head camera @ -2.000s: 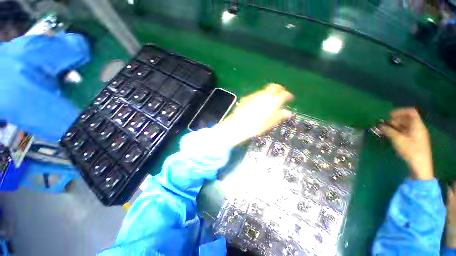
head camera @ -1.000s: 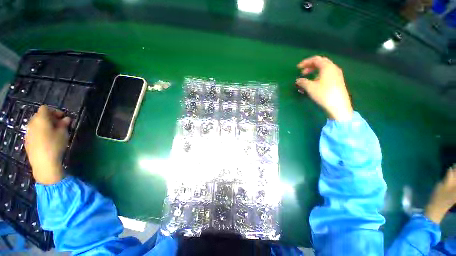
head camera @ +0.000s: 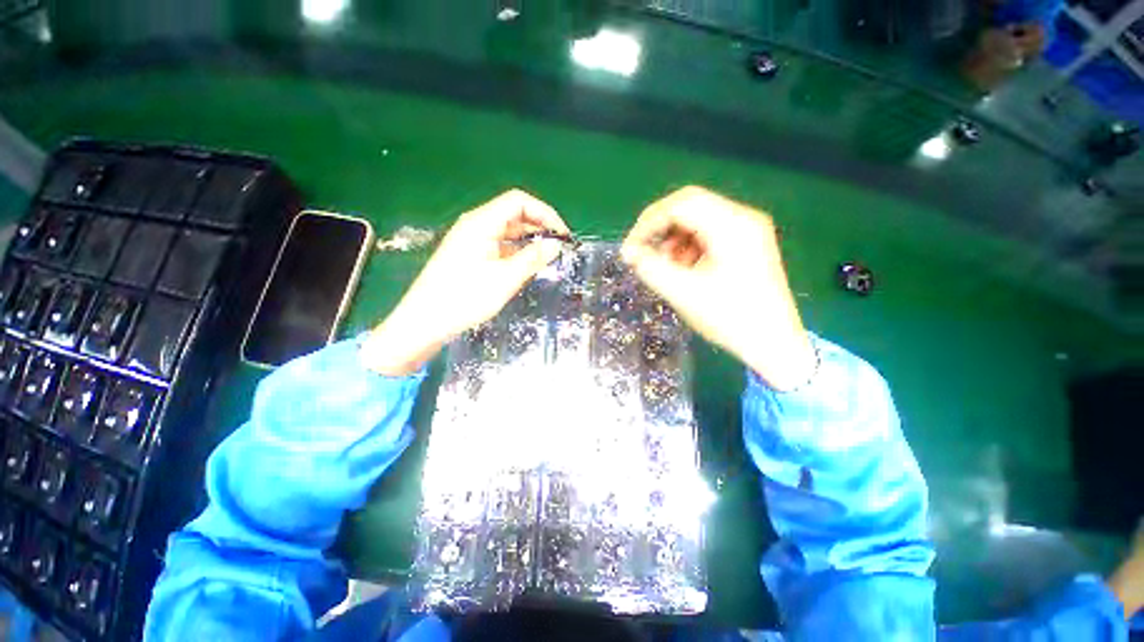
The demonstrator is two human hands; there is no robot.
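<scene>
My left hand (head camera: 483, 270) is over the far left part of the clear blister tray (head camera: 627, 552), with a small dark piece (head camera: 550, 236) pinched between thumb and fingertips. My right hand (head camera: 721, 270) is over the tray's far right part, fingertips curled and closed together; whether they hold something is hidden. The two hands are a short way apart. The clear tray has rows of pockets with small parts, and glare whitens its middle. The black blister tray (head camera: 176, 270) is at the left, partly filled with dark modules.
A smartphone (head camera: 307, 289) lies beside the black tray, with a small whitish scrap (head camera: 408, 238) near its top. A black module (head camera: 856, 277) lies on the green surface (head camera: 953, 364) right of my right hand. More modules lie farther off. Part of another person's arm (head camera: 1123, 589) shows at lower right.
My left hand has moved right from the black tray to the clear tray and now holds a dark piece. My right hand has moved left over the clear tray. A module now shows at the right.
</scene>
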